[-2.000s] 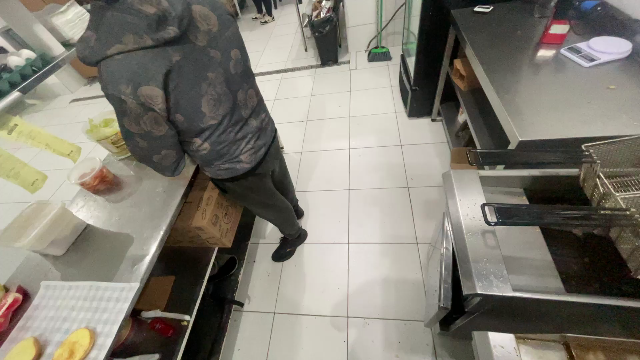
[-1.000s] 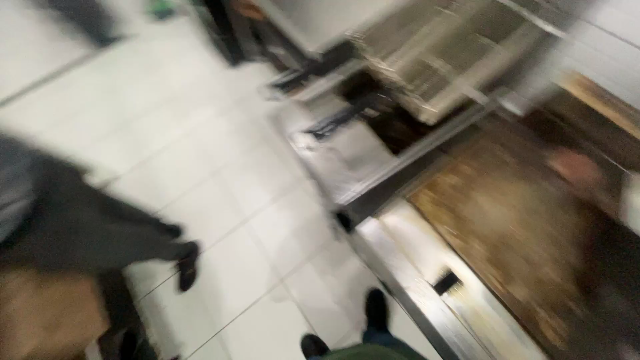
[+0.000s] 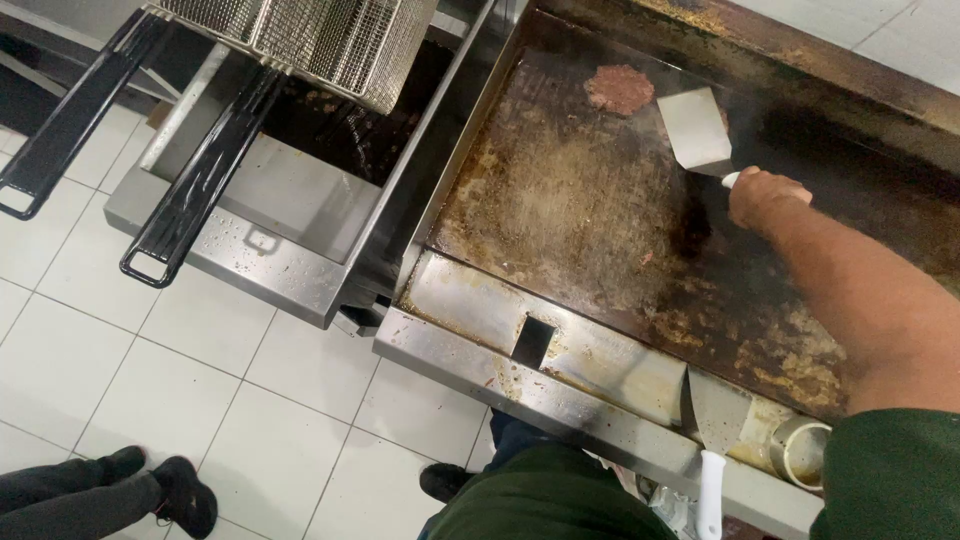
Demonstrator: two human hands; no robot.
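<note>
My right hand [image 3: 766, 196] grips the white handle of a metal spatula [image 3: 696, 129] over the flat-top griddle [image 3: 577, 187]. The blade covers most of a second piece of meat, whose edge shows at its right side. Just left of the blade, a reddish ground-meat patty [image 3: 619, 89] lies flat on the griddle near its back. A scraper with a white handle [image 3: 710, 491] rests across the front ledge, beside a round metal container [image 3: 801, 454]. My left hand is out of view.
Left of the griddle is a fryer [image 3: 262, 247] with wire baskets [image 3: 322, 45] above it; their black handles [image 3: 206, 176] jut out over the tiled floor. A grease slot [image 3: 533, 341] opens in the front trough. Another person's legs [image 3: 82, 491] are at lower left.
The view has swung right from the counter and aisle to the griddle. My right hand with the spatula is now plainly in view.
</note>
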